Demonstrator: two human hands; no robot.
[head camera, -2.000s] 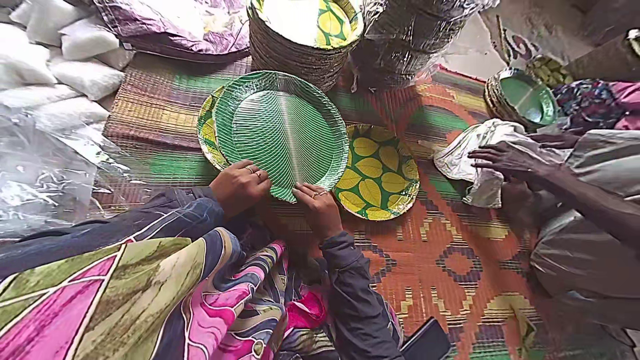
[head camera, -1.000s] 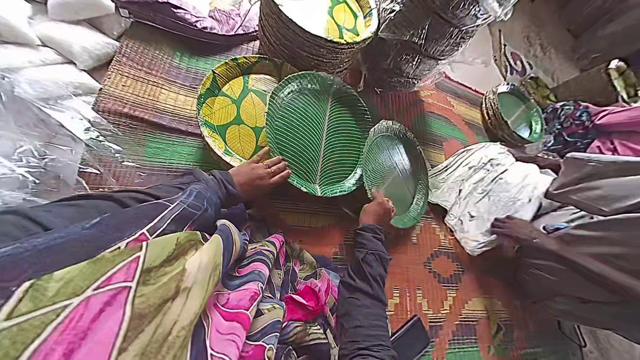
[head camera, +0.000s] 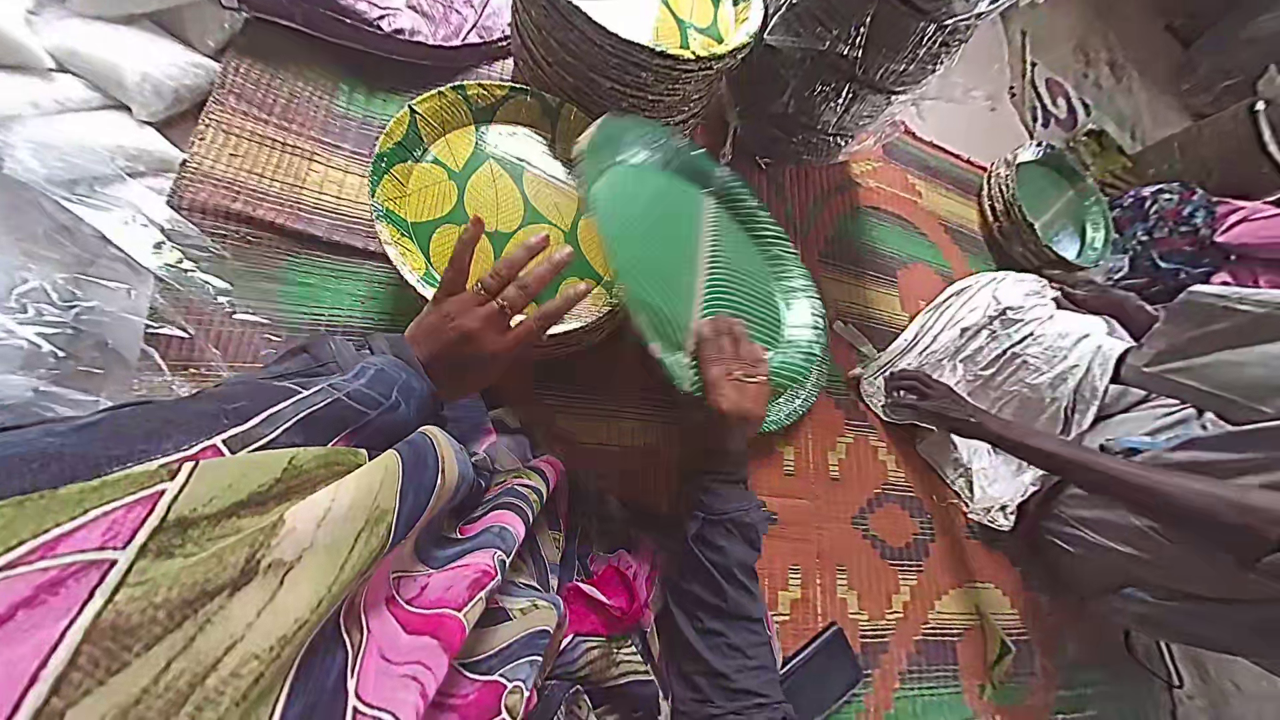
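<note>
My left hand (head camera: 495, 315), fingers spread and ringed, is over the near edge of a round plate with yellow leaves on green (head camera: 480, 190); it grips nothing. My right hand (head camera: 735, 370) has its fingers closed at the lower edge of a green striped plate (head camera: 650, 250), which is tilted and blurred by motion. Behind it, another green striped plate (head camera: 795, 320) lies on the woven mat (head camera: 830, 500); part of it is hidden.
A tall plate stack (head camera: 620, 70) stands at the top, beside plastic-wrapped stacks (head camera: 840, 70). White filled bags (head camera: 120, 60) lie upper left. At right a person's hand (head camera: 930, 395) rests on white cloth (head camera: 1000, 350), near more stacked plates (head camera: 1050, 205). A dark phone-like object (head camera: 820, 670) lies low.
The green striped plate that lay between my hands is now tilted up in my right hand, over the other green one. More of the yellow-leaf plate shows. My left hand has spread its fingers.
</note>
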